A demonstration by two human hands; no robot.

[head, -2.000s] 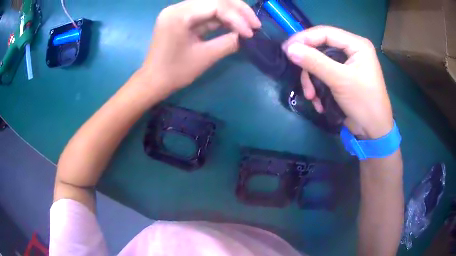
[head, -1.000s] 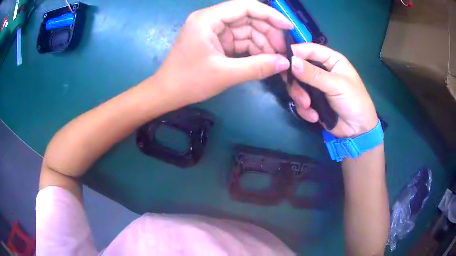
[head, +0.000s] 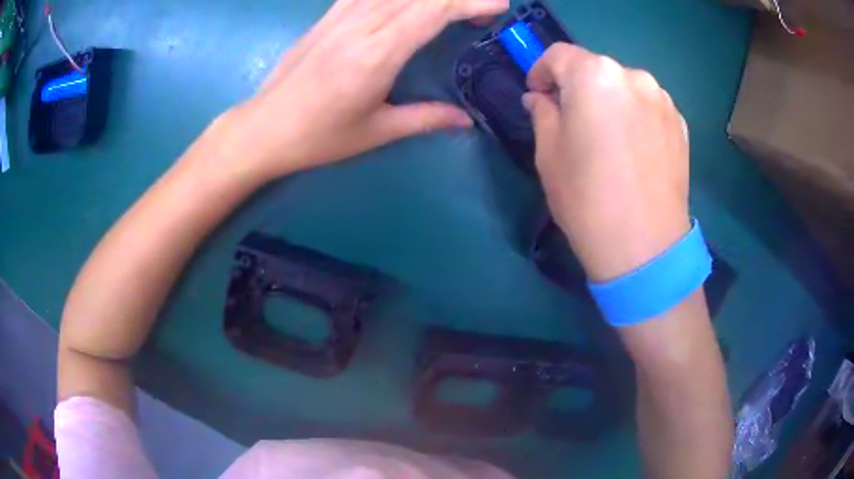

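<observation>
A black housing (head: 489, 82) with a blue cell (head: 521, 43) across its upper part and a dark oval in it lies at the top centre. My left hand (head: 375, 89) is spread at its left side, thumb and fingers apart, fingertips at the housing's edge. My right hand (head: 609, 140) is over the housing's right side, fingers curled at the cell and the oval. Whether it holds anything is hidden by the fingers.
Open black housings lie nearer me, one at left (head: 298, 318) and two side by side (head: 468, 388). Another dark part is under my right wrist. A fitted housing (head: 67, 103) is at far left. A plastic bag (head: 773, 402) and cardboard cartons (head: 796, 112) are at right.
The dark part between my fingertips no longer shows. My right hand has moved up onto the housing with the cell, and my left hand has opened beside it. The view has shifted.
</observation>
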